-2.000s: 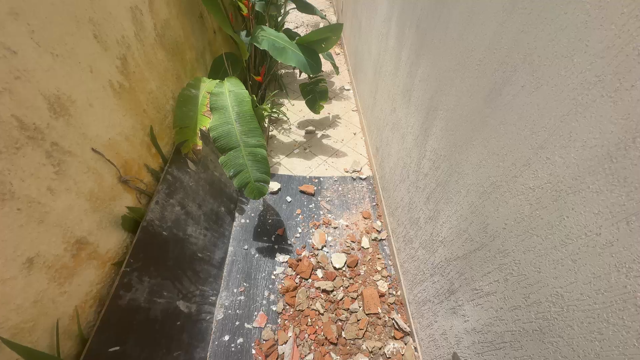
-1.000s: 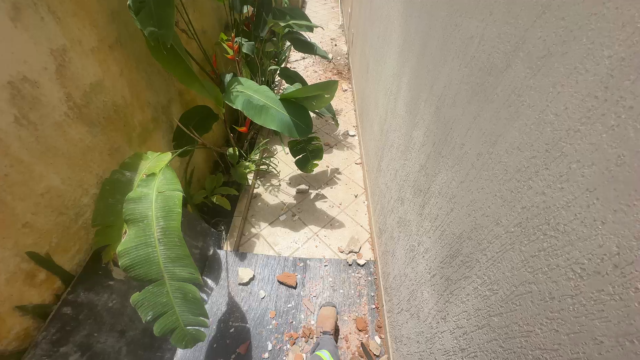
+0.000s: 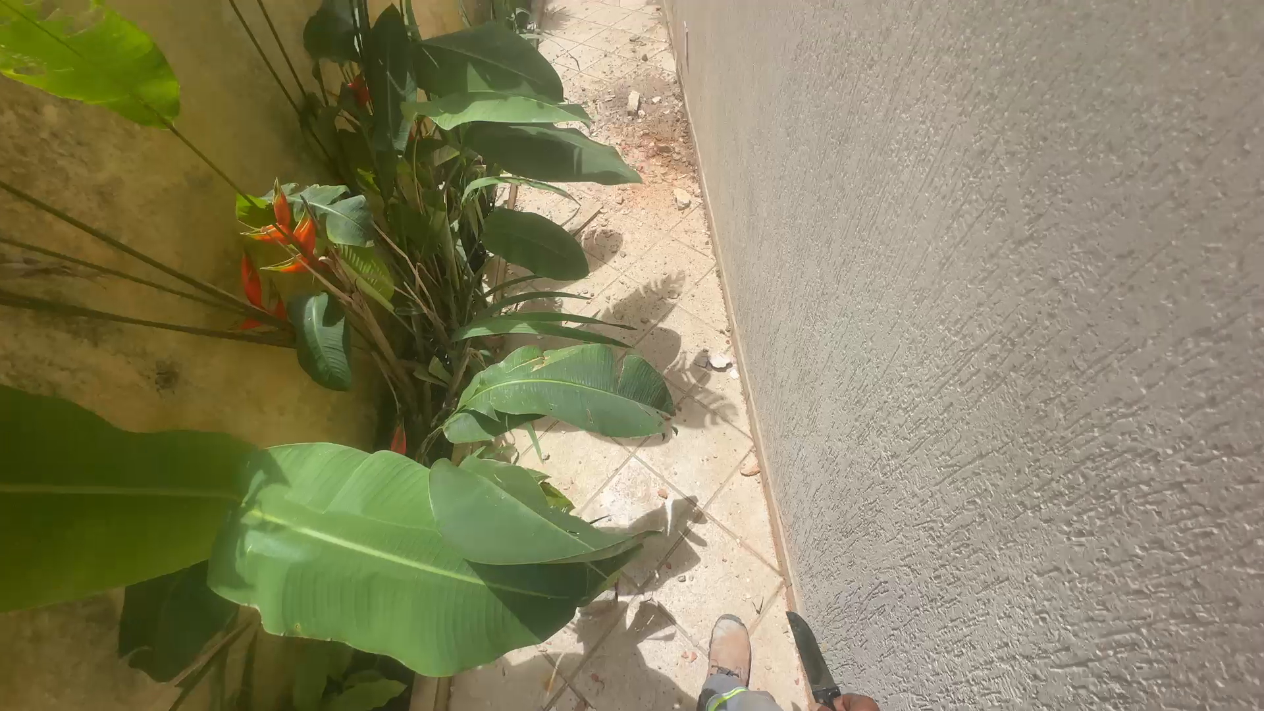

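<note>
At the bottom edge of the head view, my right hand [image 3: 855, 702] is closed on the handle of a dark-bladed tool [image 3: 812, 654], which looks like a knife or machete. Its blade points up and forward beside the foot of the textured wall. Only part of the hand shows. My left hand is out of view. Just left of the blade, my tan boot [image 3: 731, 647] stands on the tiled path.
A rough grey wall [image 3: 948, 296] borders the tiled path [image 3: 632, 484] on the right. From the left, broad green leaves [image 3: 395, 543] and red-orange flowers [image 3: 286, 237] lean over it, against a stained yellow wall [image 3: 168, 346]. Rubble pieces [image 3: 633, 102] lie farther along.
The view has moved forward along the path, past the dark sheet with brick rubble. The bladed tool and my right hand have come into view at the bottom.
</note>
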